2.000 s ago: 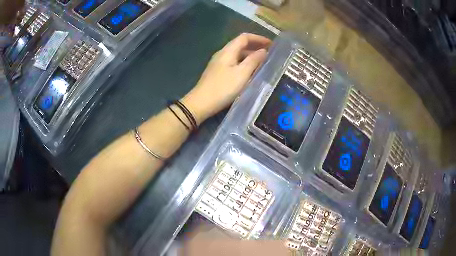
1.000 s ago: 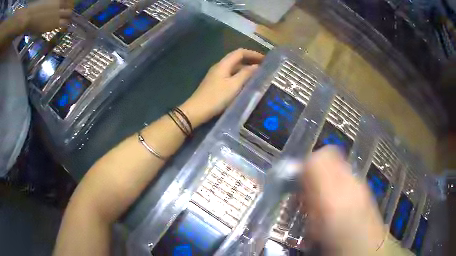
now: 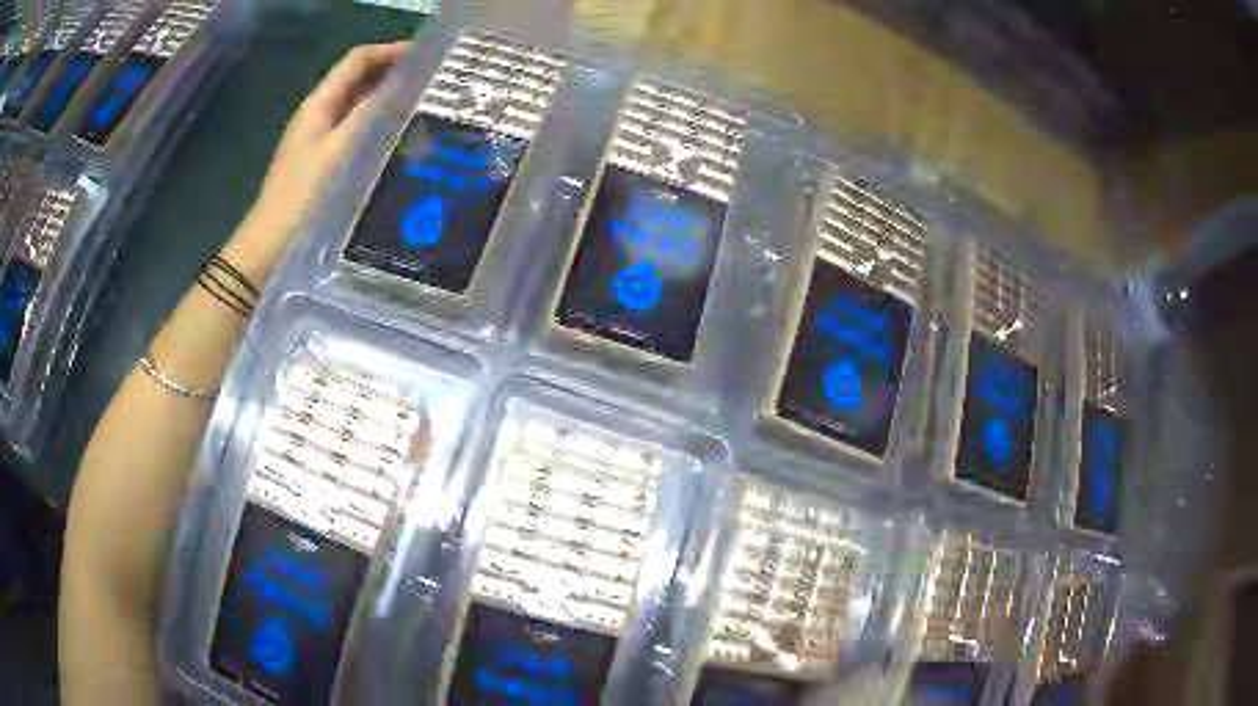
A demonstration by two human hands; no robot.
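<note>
A clear blister tray (image 3: 752,317) holds two rows of keypad phones, such as one in the far row (image 3: 642,262) and one in the near row (image 3: 290,600). Their black screens show blue writing and a round blue mark; the near row is partly cut off by the bottom edge. My left hand (image 3: 331,117), with bands on the wrist, is at the tray's far left corner. Its fingers curl at the rim and the fingertips are hidden. A blurred brownish patch at the tray's lower right end may be my right hand, but it is too unclear to tell.
Another filled tray (image 3: 104,186) lies at the far left, cut off by the picture's edge. A dark green mat (image 3: 207,179) shows between the trays. A brown wooden or cardboard surface (image 3: 883,90) lies beyond the working tray.
The working tray and my left hand sit further left in view, and more of the near row shows. My right hand, blurred over the tray a second ago, has left that spot.
</note>
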